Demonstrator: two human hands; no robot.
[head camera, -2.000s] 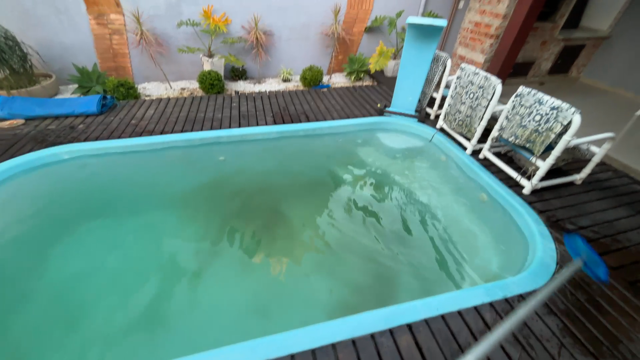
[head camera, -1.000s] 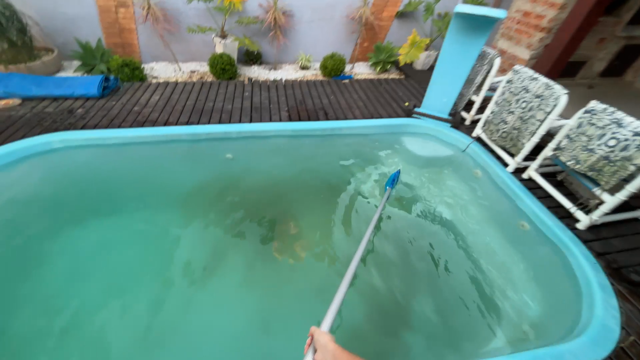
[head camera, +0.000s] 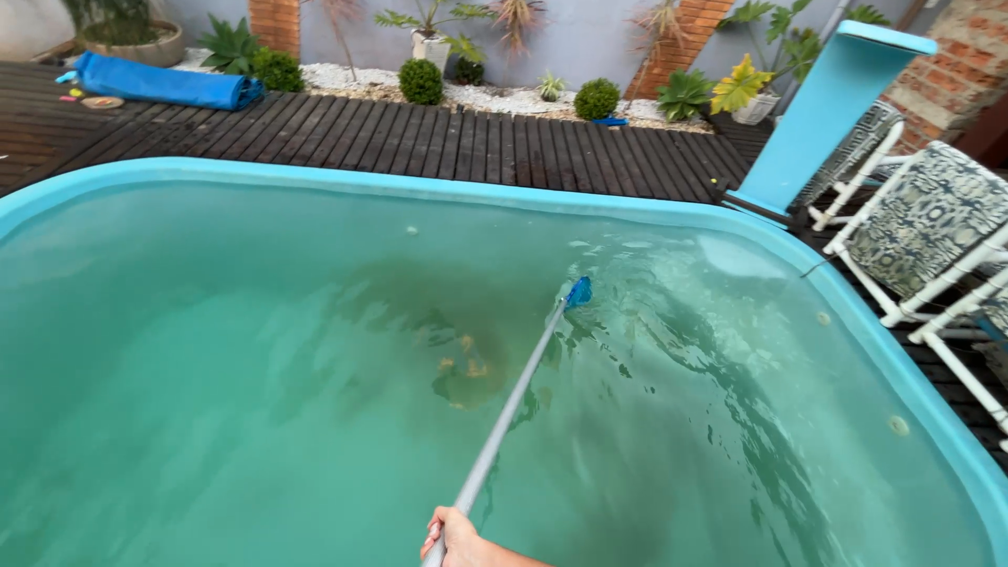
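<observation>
My right hand, at the bottom middle, is closed around a long grey pole. The pole reaches up and slightly right across the pool to a blue skimmer net head, which is at the water surface. Ripples spread to the right of the net. The pool water is cloudy green, with a darker brownish patch left of the pole and pale yellowish shapes within it. My left hand is outside the view.
A light blue pool rim curves around the water. Beyond it lies a dark wooden deck with a rolled blue cover. A blue pool cascade and white-framed patterned chairs stand at the right.
Two seconds ago the blue head was above the deck at the right; a second ago it was over the pool, and now it is at the water. My right hand has come into view.
</observation>
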